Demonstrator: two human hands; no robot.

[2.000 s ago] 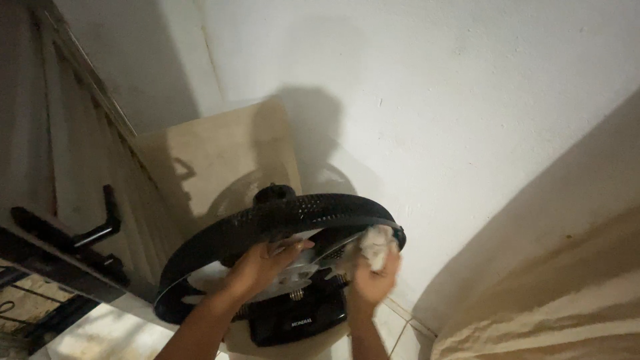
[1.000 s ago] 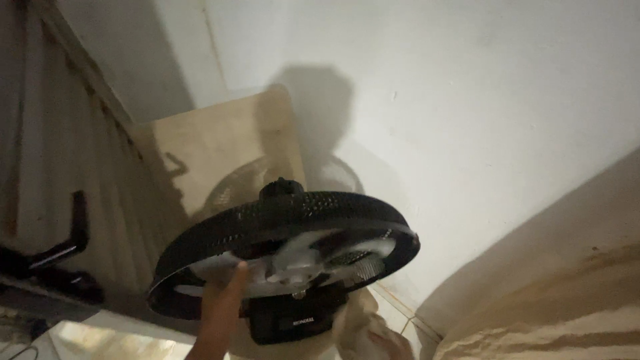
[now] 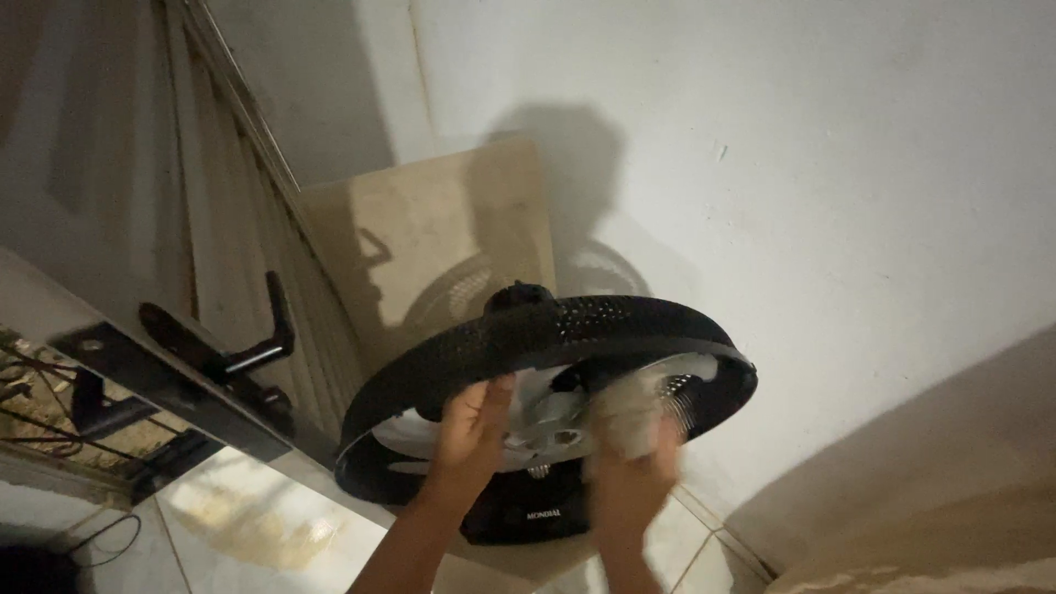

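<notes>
A black Mondial electric fan (image 3: 536, 334) stands low before me, its front grille off and its pale blades (image 3: 536, 421) exposed. My left hand (image 3: 477, 421) reaches into the housing and grips a blade, thumb uppermost. In my right hand (image 3: 639, 470), blurred by motion, is a pale cloth (image 3: 631, 408), held against or just in front of the blades on the right side; contact cannot be told. Below the blades shows the fan's black base (image 3: 528, 507).
A door with a black lever handle (image 3: 268, 342) stands at the left, by a metal grille (image 3: 49, 396). Behind the fan, a beige panel (image 3: 445, 198) leans on the white wall (image 3: 784, 206). Beige fabric (image 3: 932, 528) lies at lower right, and a thin cable (image 3: 115, 540) at lower left.
My right hand and the cloth have moved from below the fan's right rim up to the blades. Two seconds ago they were at the right rim. My left hand remains at the blades.
</notes>
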